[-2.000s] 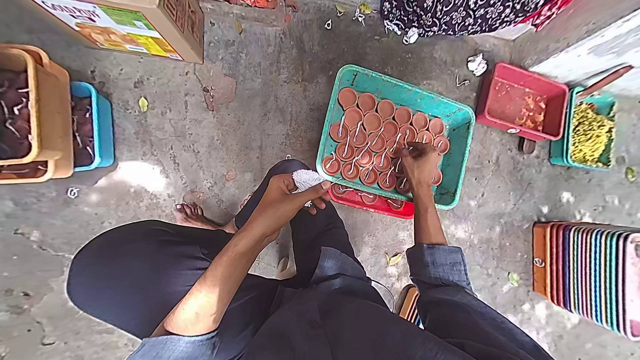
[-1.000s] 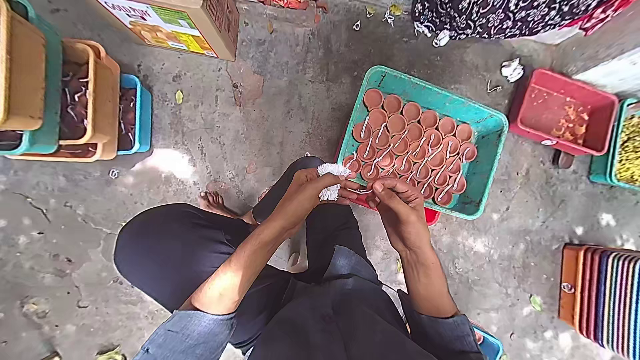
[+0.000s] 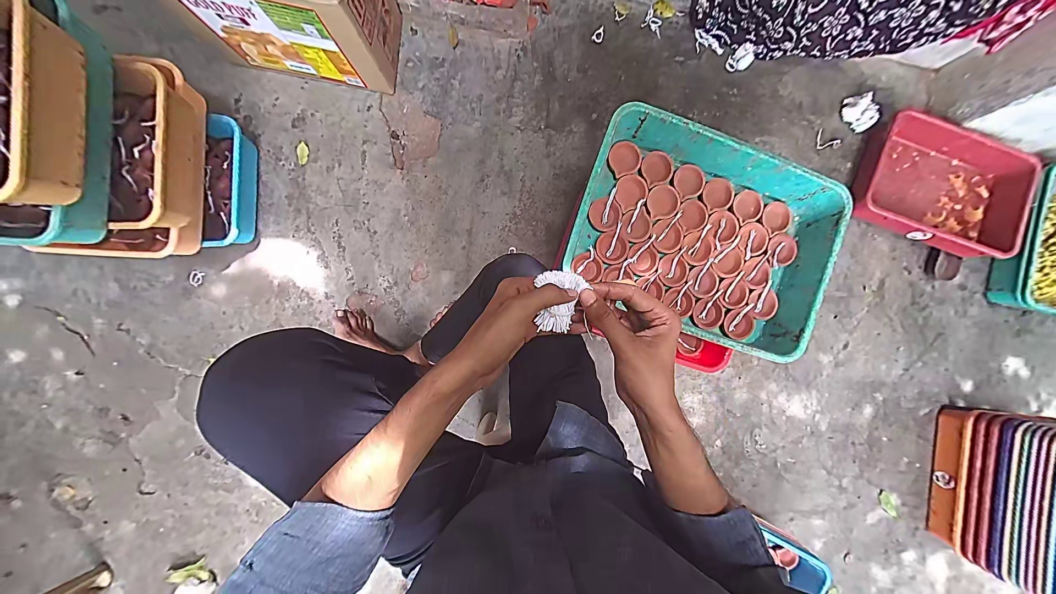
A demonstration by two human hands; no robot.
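My left hand (image 3: 516, 318) grips a bundle of white cotton wicks (image 3: 556, 304) above my knee. The fingertips of my right hand (image 3: 639, 326) meet the bundle's right edge; whether they pinch a single wick is too small to tell. Just beyond my right hand, a green plastic crate (image 3: 813, 330) holds rows of small round clay lamps (image 3: 662, 201). White wicks lie in many of these lamps, while those along the far rows show none. Part of a red tray (image 3: 711, 356) with a lamp in it shows beneath the crate's near edge.
Stacked tan, green and blue crates (image 3: 190, 165) stand at left, a printed cardboard box (image 3: 355, 41) at the top. A red crate (image 3: 916, 186) with orange bits is at right, beside a green crate (image 3: 1006, 280) of yellow material. Striped stacked items (image 3: 998, 495) sit lower right.
My right hand was over the lamps two seconds ago; it has since come back to the wick bundle in my left hand. The view has shifted somewhat.
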